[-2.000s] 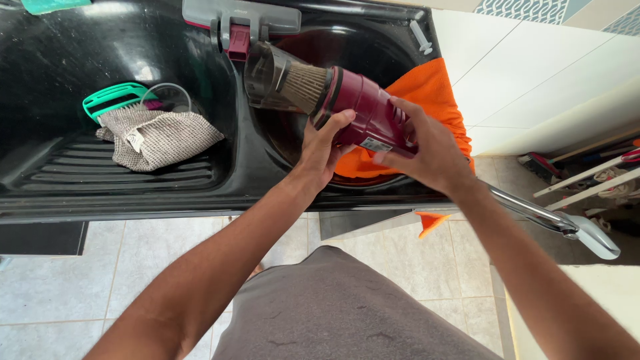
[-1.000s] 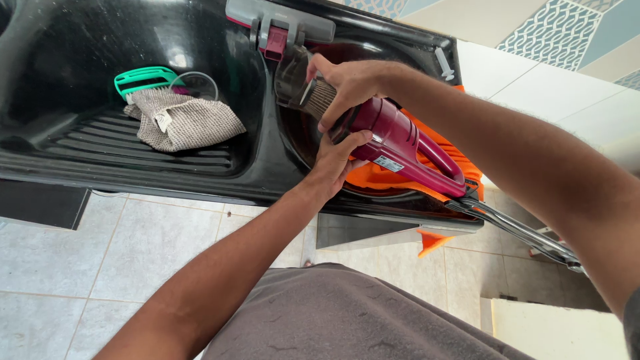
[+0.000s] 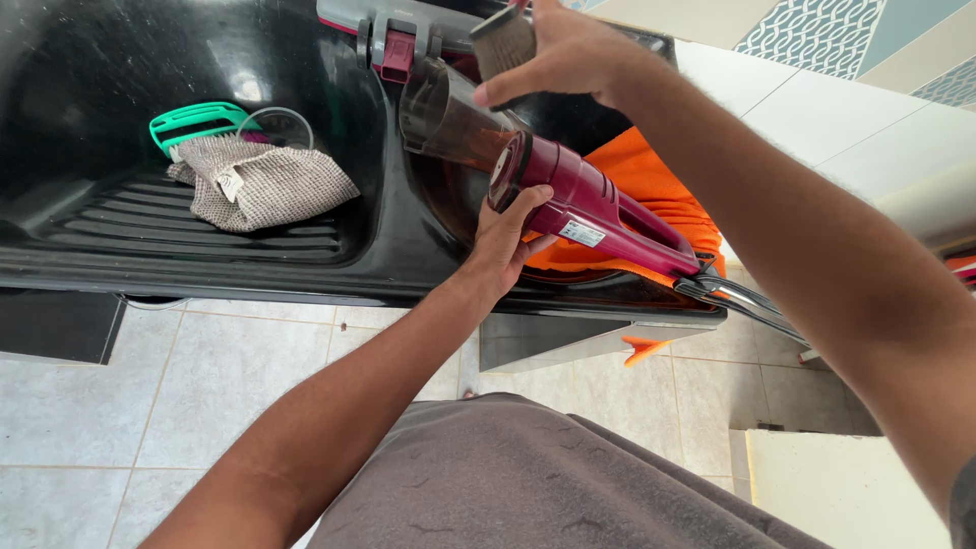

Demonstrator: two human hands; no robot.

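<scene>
My left hand [image 3: 509, 236] grips the maroon body of a stick vacuum cleaner [image 3: 579, 191] near its open front end. The vacuum lies slanted over the sink's right basin, on an orange cloth [image 3: 648, 183], its handle tube running to the right. In my right hand [image 3: 572, 57], raised above the basin, is a pleated vacuum filter [image 3: 503, 49], apart from the body. A clear dust cup [image 3: 454, 114] lies between the filter and the left part of the basin, beside the body's front end. The grey and maroon floor head [image 3: 404, 34] rests at the sink's back.
The black sink [image 3: 396, 255] has a ribbed drainboard at left. On it lie a beige woven cloth [image 3: 267, 187], a green-handled brush [image 3: 202, 122] and a clear ring. A dark drawer or door juts out below the sink's right end. A pale surface [image 3: 831, 480] stands at lower right.
The pleated filter, in the vacuum's front two seconds ago, is now out in my raised right hand. My left hand still holds the body, which has turned and lies with its handle to the right.
</scene>
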